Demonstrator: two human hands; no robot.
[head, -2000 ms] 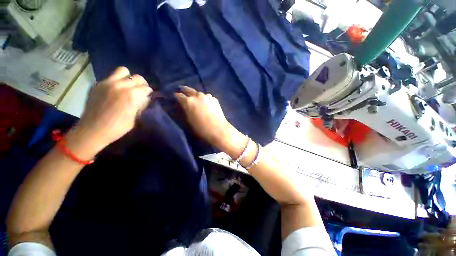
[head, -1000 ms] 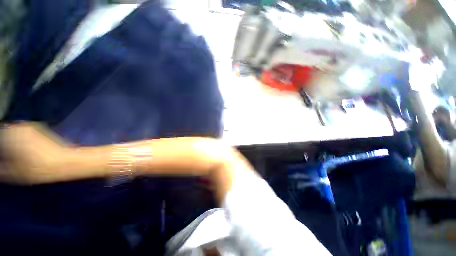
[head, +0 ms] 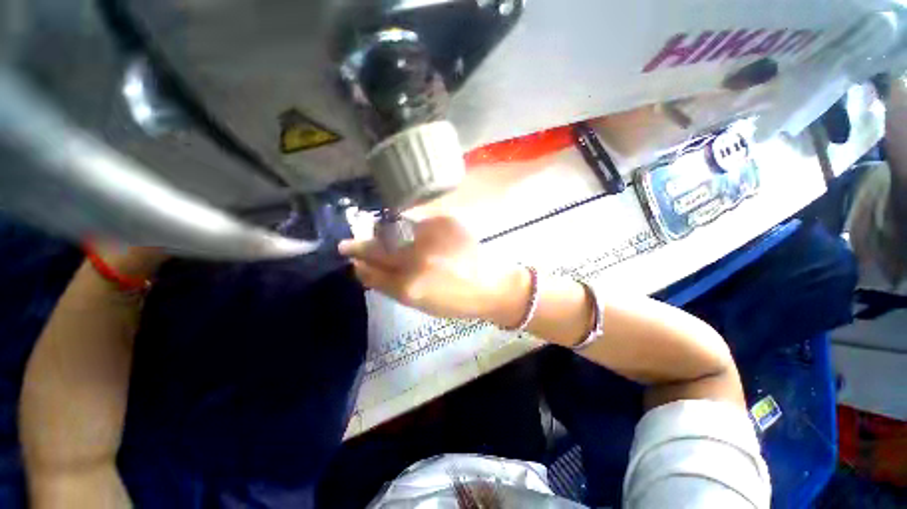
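Note:
The white sewing machine head (head: 557,70) with HIKARI lettering looms large across the top, its ridged cream knob (head: 418,162) at the centre. My right hand (head: 428,266) is below the knob, fingertips by the small metal parts under the head; whether it pinches cloth I cannot tell. The dark navy garment piece (head: 244,368) lies left of my right hand and hangs over the table's front edge. My left forearm, with a red string at the wrist, reaches up at the left; the machine head and cloth hide the left hand's fingers.
The white table (head: 408,368) has a printed ruler scale. A red-orange tray (head: 527,145), a slim black object (head: 600,159) and a blue-grey flat case (head: 696,189) lie right of the knob. A blue crate (head: 796,427) with navy cloth stands below right. Part of a person shows at the right edge.
The view has moved in close to the machine head. My right hand has moved from the cloth at the left to beneath the machine's knob. The navy cloth now lies by the machine head.

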